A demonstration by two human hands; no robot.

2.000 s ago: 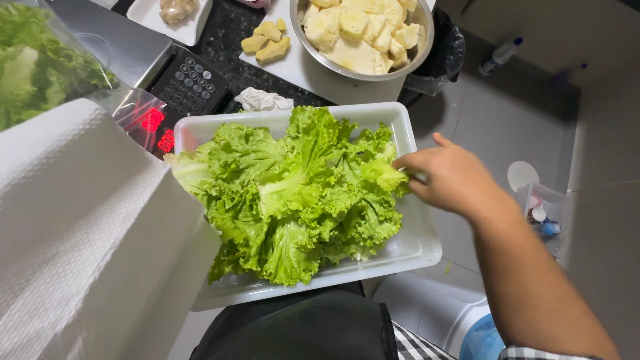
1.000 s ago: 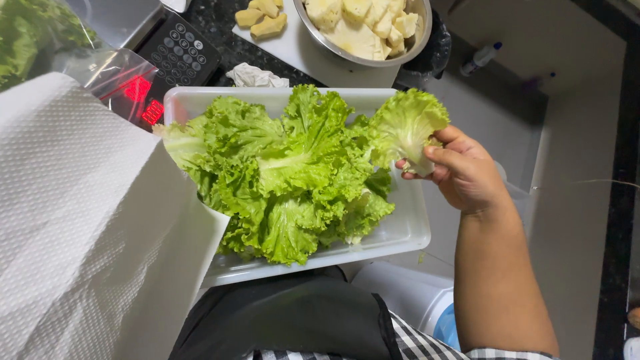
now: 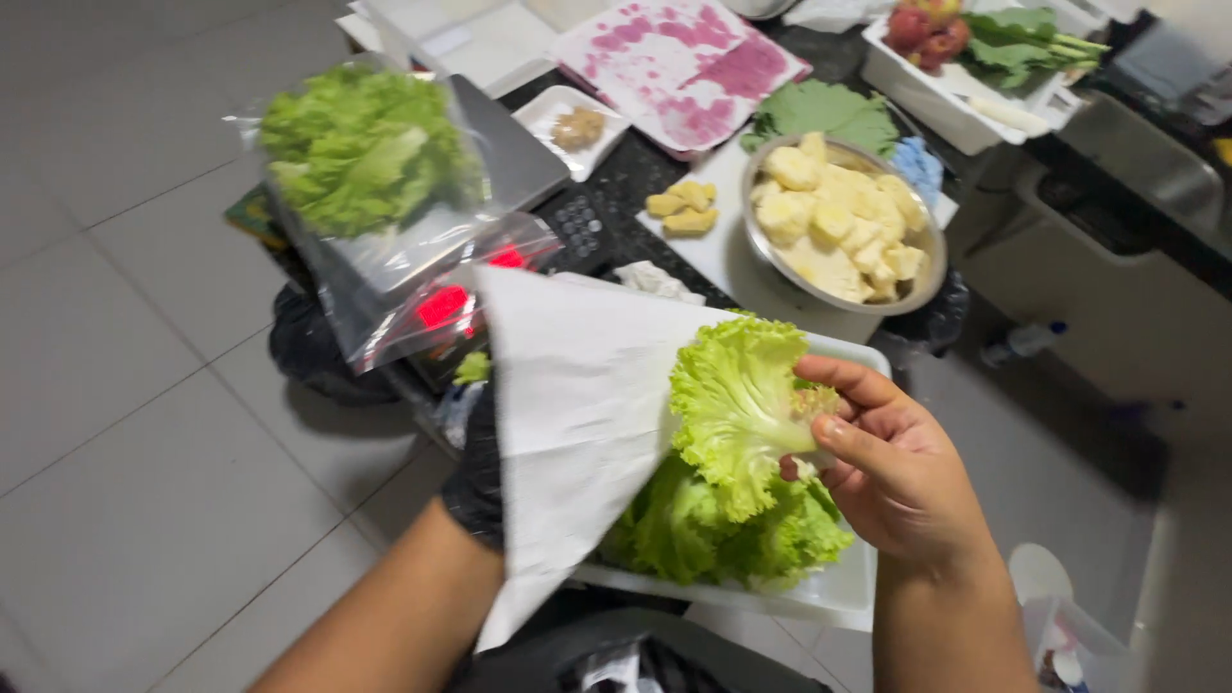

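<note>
My right hand (image 3: 890, 452) pinches the stem of a curly lettuce leaf (image 3: 741, 409) between thumb and fingers, above a white plastic tray (image 3: 837, 592). More lettuce leaves (image 3: 703, 529) lie in that tray. My left hand (image 3: 481, 472), in a black glove, is behind a white paper towel (image 3: 577, 414) and holds it up; its fingers are hidden. The towel covers the tray's left part, close beside the leaf. Left of it, a clear plastic bag (image 3: 404, 260) with lettuce (image 3: 361, 154) rests on a scale (image 3: 510, 144) whose display glows red through the plastic.
Beyond the tray stand a steel bowl (image 3: 760, 245) of pale peeled chunks and yellow pieces (image 3: 688, 207) on a white board (image 3: 717, 265). Further back are a small white dish (image 3: 539, 115), a pink-stained white slab (image 3: 674, 67) and a white container (image 3: 905, 87) with leafy greens.
The view has swung left and widened. The leaf in my right hand, lifted from the tray a second ago, is now beside the paper towel. My gloved left hand has come into view.
</note>
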